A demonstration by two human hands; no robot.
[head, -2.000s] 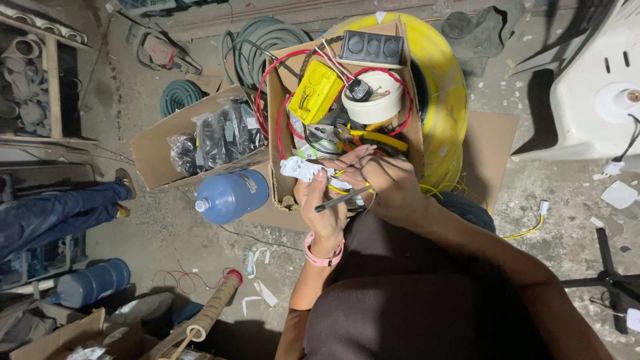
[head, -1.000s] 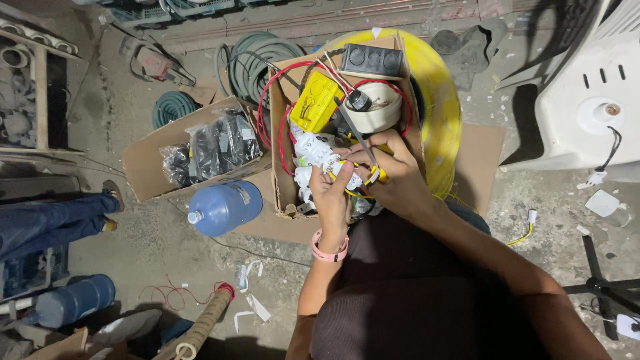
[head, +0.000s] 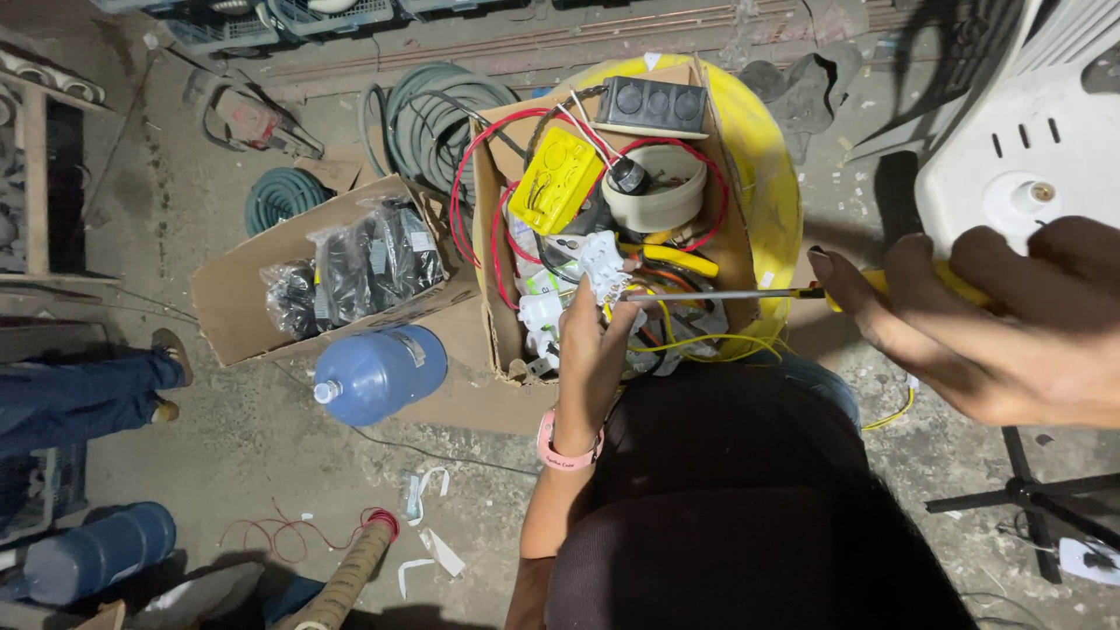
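My left hand point(head: 591, 337) pinches a white plastic electrical fitting point(head: 604, 267) above an open cardboard box point(head: 744, 197). At the right, my right hand point(head: 989, 324) grips the yellow handle of a screwdriver point(head: 717, 296), its shaft pointing left and its tip at the fitting. A thin yellow wire point(head: 726, 339) runs beside the fitting toward the right; where it ends there is hidden. In the box lie a yellow electrical box point(head: 557, 181), a white round tub point(head: 656, 210), a black socket block point(head: 652, 105), red cable point(head: 459, 188) and yellow-handled pliers point(head: 678, 260).
A second carton point(head: 236, 302) holds bagged black parts. Near it lie a blue water jug point(head: 381, 372) and coiled grey hose point(head: 429, 122). A yellow coil point(head: 774, 175) sits under the box. A white plastic chair point(head: 971, 166) stands right. A person's legs point(head: 87, 389) show at left.
My right hand has moved far to the right, away from my left hand, and now holds the screwdriver by its handle, with the shaft level. My left hand keeps the white fitting over the box.
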